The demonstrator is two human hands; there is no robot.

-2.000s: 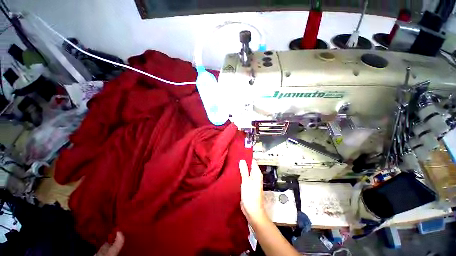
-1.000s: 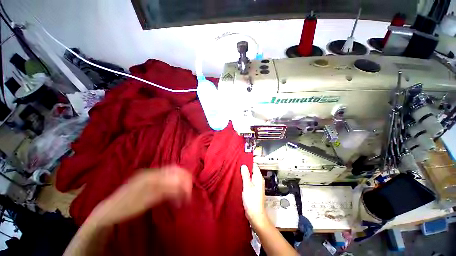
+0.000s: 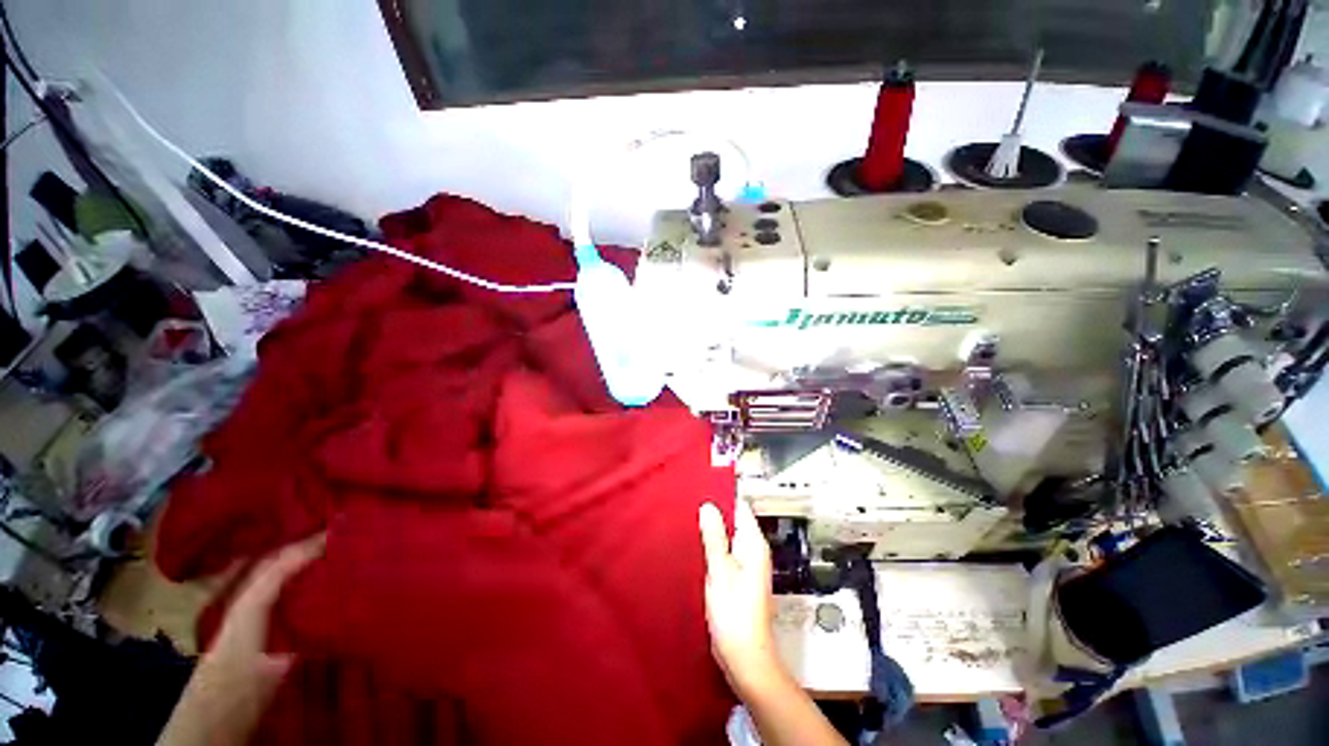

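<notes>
A large heap of deep red garment cloth (image 3: 437, 481) lies left of the cream Yamato coverstitch machine (image 3: 933, 292). Its right edge runs up to the presser foot and needles (image 3: 724, 437). My right hand (image 3: 741, 583) rests at that edge just below the needles, thumb on the cloth and fingers along the border. My left hand (image 3: 260, 627) is at the lower left of the heap, its fingertips partly hidden in a fold of the cloth. The lamp (image 3: 620, 332) lights the needle end.
Red thread cones (image 3: 888, 134) stand behind the machine head. Metal thread guides (image 3: 1166, 379) are at its right end. A black pouch (image 3: 1159, 595) sits right of the bed. Plastic bags and clutter (image 3: 168, 423) lie at the left. A white cable (image 3: 350, 241) crosses above the heap.
My left hand swept over the cloth and is now back at the lower left. The cloth in the middle lies flatter, with changed folds. My right hand has stayed at the edge below the needles.
</notes>
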